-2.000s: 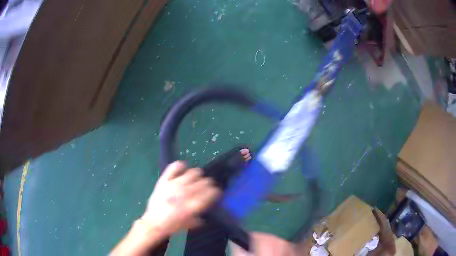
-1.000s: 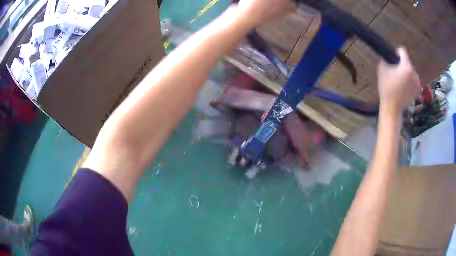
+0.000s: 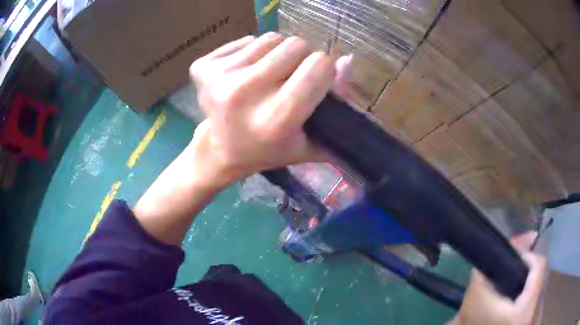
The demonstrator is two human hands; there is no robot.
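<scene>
The black loop handle (image 3: 423, 190) of the pallet truck runs diagonally across the middle, close to me. My left hand (image 3: 261, 101) is closed around its upper left end. My right hand (image 3: 509, 289) grips its lower right end, near the right edge. The blue tiller arm (image 3: 356, 225) runs from the handle down to the dark steering wheels (image 3: 299, 247) near the floor. A little of the red truck body (image 3: 340, 190) shows behind the arm. The stacked cartons (image 3: 470, 95) in shiny stretch wrap (image 3: 356, 28) stand beyond the handle. The handle and my left hand hide part of them.
A large printed carton (image 3: 159, 47) stands at the upper left. A red plastic stool (image 3: 28, 127) is at the left. A yellow line (image 3: 146, 139) crosses the green floor (image 3: 235, 238). A person's shoe (image 3: 35, 289) shows at the lower left edge. Brown cardboard (image 3: 563, 298) is at the lower right.
The handle and both hands are lower and larger in view than a second ago. The wrapped cartons fill more of the upper right. The large printed carton has shifted up in the picture.
</scene>
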